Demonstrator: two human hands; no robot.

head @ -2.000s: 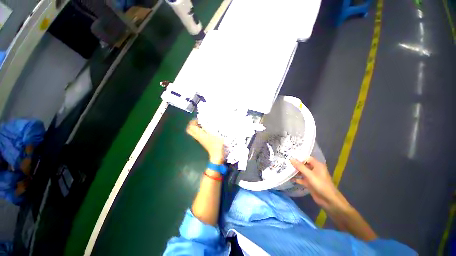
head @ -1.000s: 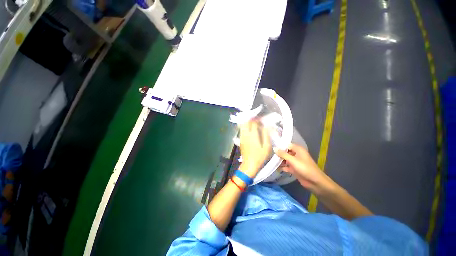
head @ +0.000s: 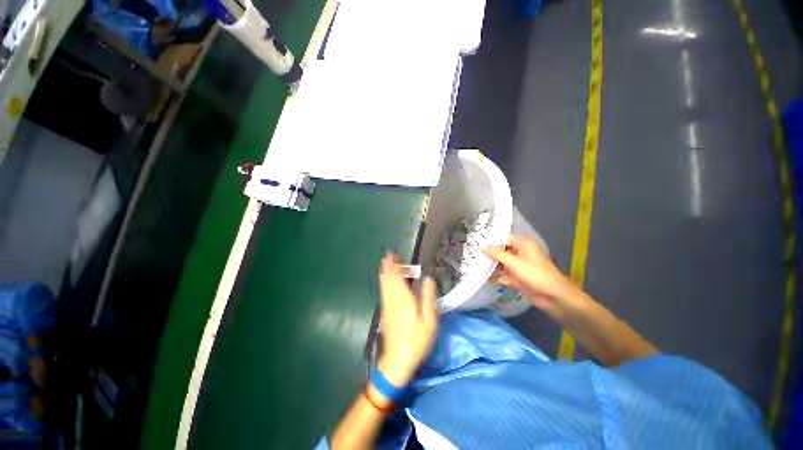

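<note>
A white round bin point(head: 500, 198) stands against the bench edge, tilted towards the bench, with many small white scraps point(head: 460, 250) inside. My right hand point(head: 526, 271) grips the bin's rim on its outer side. My left hand point(head: 407, 318), with a blue band and a thin red cord at the wrist, is at the bench edge beside the bin, fingers apart. A small white scrap point(head: 408, 272) lies at the edge by its fingertips; whether the hand touches it I cannot tell.
White sheets point(head: 370, 114) lie on the green bench surface point(head: 308, 290). A small white box point(head: 280, 189) is at their near corner. A white post point(head: 260, 39) stands at the upper left. Another person's blue sleeve point(head: 22, 321) is at far left. Yellow floor line point(head: 585, 202) runs at right.
The heap of white scraps has left the bench and scraps lie in the bin. My left hand swept to the bin, then moved back left to the bench edge. My right hand stays on the rim.
</note>
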